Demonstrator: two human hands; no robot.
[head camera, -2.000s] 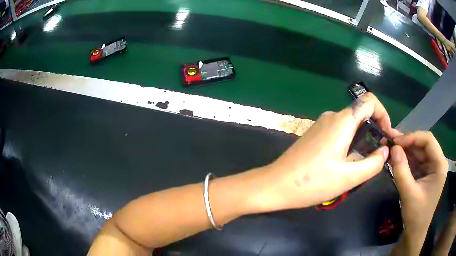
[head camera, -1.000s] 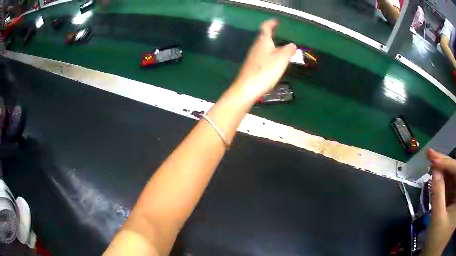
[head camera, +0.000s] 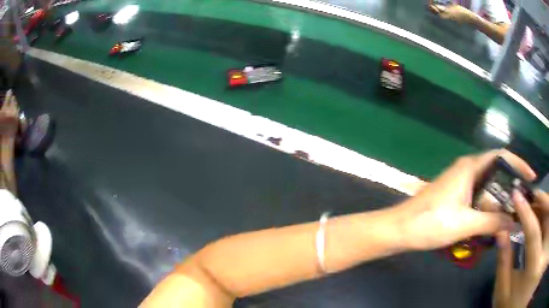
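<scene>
My left hand (head camera: 445, 204), with a bracelet on its wrist, holds a phone unit (head camera: 496, 191) at the right of the view. The unit's dark frame and board show between thumb and fingers. Its red end (head camera: 462, 255) with a yellow-gold round part shows below the hand. My right hand (head camera: 530, 240) is partly cut off by the right edge. Its fingertips touch the unit's upper right part; whether they pinch a small part is too blurred to tell.
The green belt (head camera: 337, 114) carries several units, among them one in the middle (head camera: 254, 76) and one farther right (head camera: 392, 75). A white rail (head camera: 229, 118) borders the dark bench. A white fan-like object (head camera: 17, 246) is lower left. Other people's arms show upper right and left.
My left hand has come back from over the belt to the right side and now holds a unit. My right hand has moved in to meet it. The view has shifted.
</scene>
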